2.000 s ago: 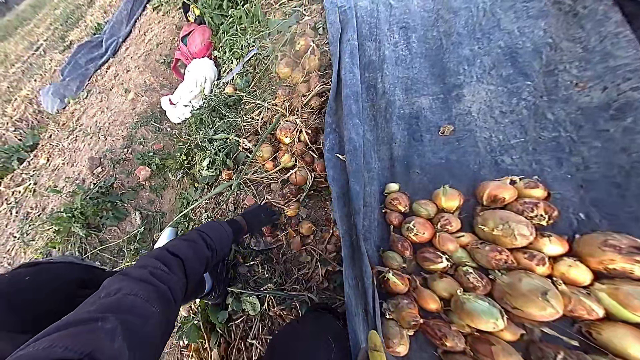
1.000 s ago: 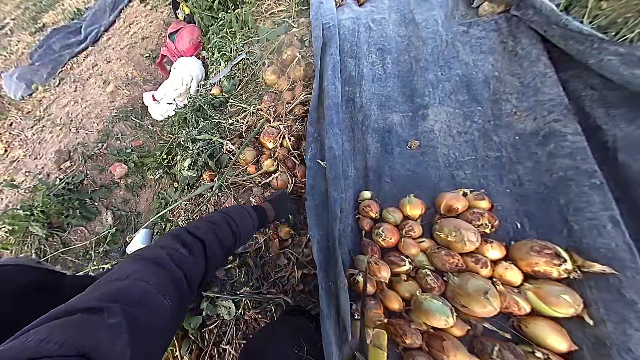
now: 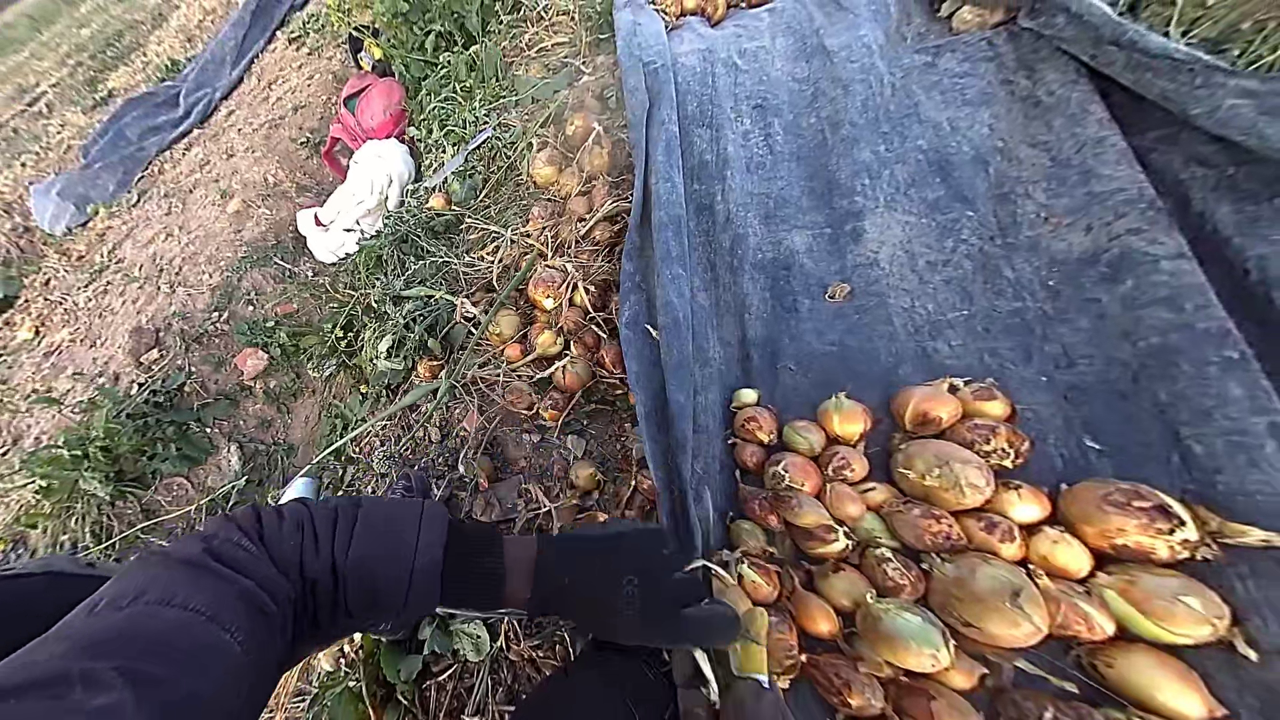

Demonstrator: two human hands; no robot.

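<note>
My left hand [image 3: 635, 585], in a black glove, reaches in from the left with its palm side turned away. It lies over the near left edge of the blue-grey fabric sheet [image 3: 930, 210], and its fingertips are beside an onion with a dry stem [image 3: 757, 580]; whether it grips anything is hidden. Many onions [image 3: 985, 600] of mixed sizes lie close together on the sheet, some with dark, peeling skins. A yellow object [image 3: 750, 645] shows just right of the fingertips. A dark shape [image 3: 752, 700] below it may be my right hand, but its fingers are not clear.
More onions [image 3: 545, 335] lie among dry stalks on the soil left of the sheet. Farther off are a white cloth [image 3: 362, 200], a red bag-like item [image 3: 375, 108] and another fabric strip [image 3: 150, 130]. Green weeds [image 3: 110, 450] grow on the left. Some onions [image 3: 705, 8] are at the sheet's far end.
My left hand has moved from the onions and stalks on the soil rightward to the pile on the sheet. The view has shifted somewhat.
</note>
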